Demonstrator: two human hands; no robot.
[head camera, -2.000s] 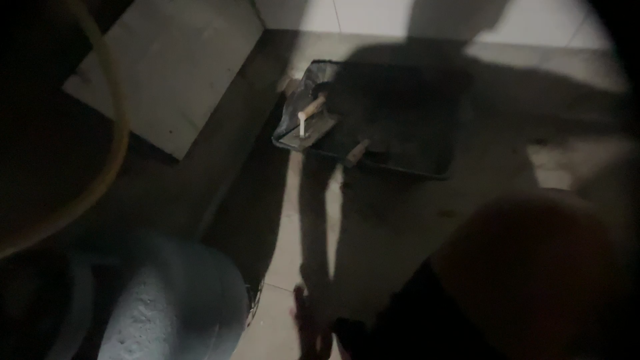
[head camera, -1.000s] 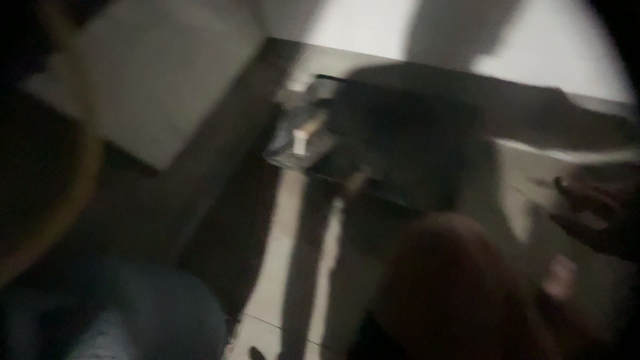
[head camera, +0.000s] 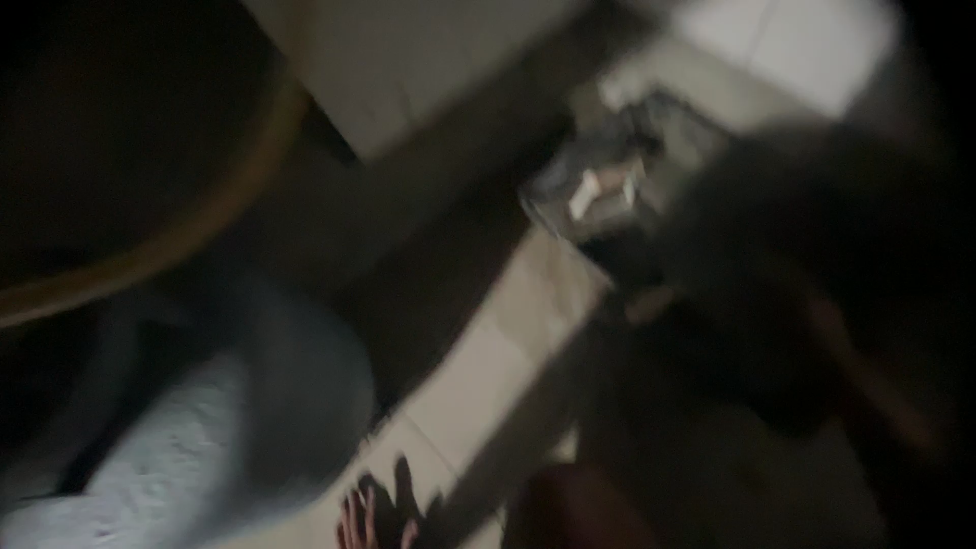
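At the bottom edge is my left hand (head camera: 374, 522), its fingers spread and nothing seen in them, over the lit floor tiles beside a large pale, rough-surfaced rounded thing. My right hand (head camera: 827, 316) is a dim, blurred shape in the dark at the right, near the black tray (head camera: 545, 217); its fingers and anything in them cannot be made out. Inside the tray's lit end lies a tool with a light brown handle (head camera: 610, 179) and white parts, perhaps a trowel. Another small brownish piece (head camera: 648, 303) shows at the tray's near side. Shadow hides the rest of the tray.
The pale rounded thing (head camera: 175, 457), possibly a filled bucket, takes up the lower left. A tan curved band (head camera: 252, 198) arcs above it. A light flat panel (head camera: 412, 69) stands at the top. Part of a knee (head camera: 583, 503) shows at the bottom.
The view has swung and tilted, with blur. My right hand, seen at the right edge a second ago, now appears dimly nearer the tray. My left hand shows more plainly at the bottom.
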